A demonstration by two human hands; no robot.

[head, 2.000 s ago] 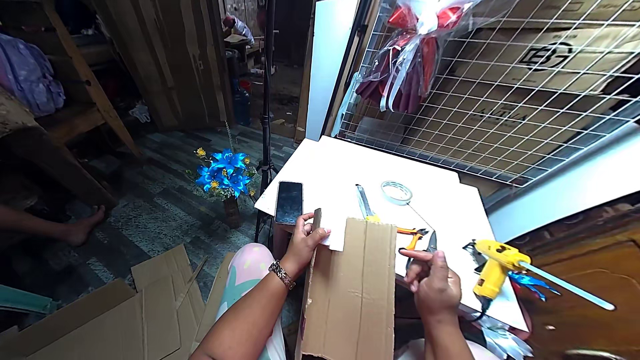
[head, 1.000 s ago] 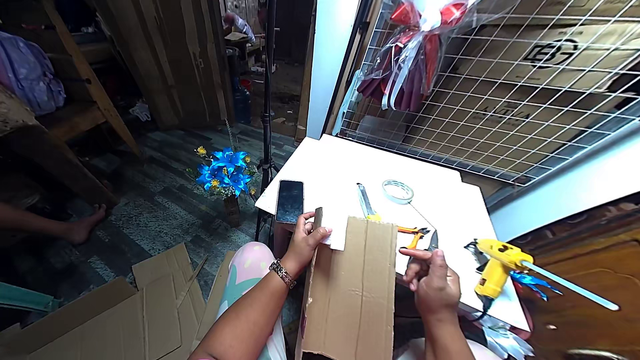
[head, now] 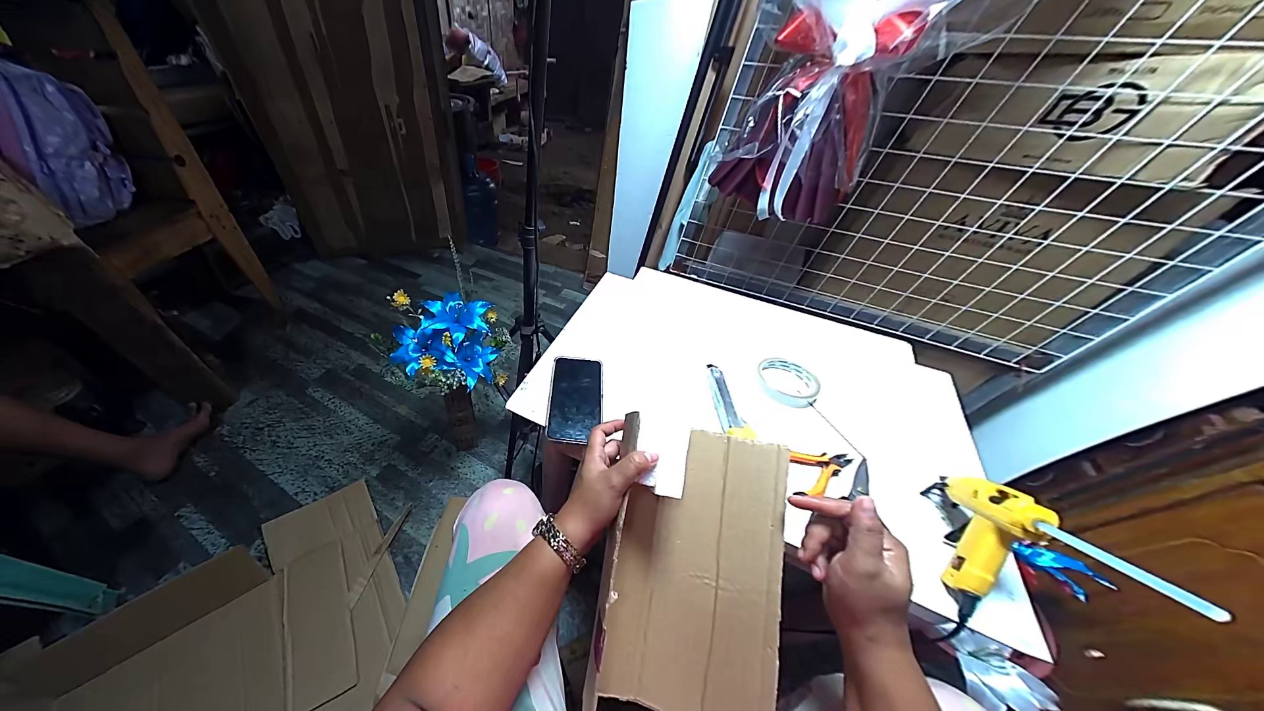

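Note:
A folded piece of corrugated cardboard [head: 706,573] stands at the near edge of the white table [head: 671,326]. My left hand [head: 602,484] grips its upper left flap, thumb near a small white piece [head: 671,469]. To the right of the cardboard, my right hand [head: 859,563] is curled with the index finger stretched toward the cardboard's edge; a dark pointed blade [head: 860,479] sticks up from it, its handle hidden by the fingers. Beyond lie orange-handled pliers [head: 820,474], a yellow utility knife [head: 726,400] and a roll of tape [head: 788,381].
A black phone [head: 575,400] lies at the table's left, a yellow hot glue gun [head: 992,533] with a glue stick at its right. A tripod [head: 531,247] and blue artificial flowers [head: 449,341] stand beyond. Cardboard sheets [head: 217,632] cover the floor at lower left, and a person's bare foot [head: 178,444] rests farther back.

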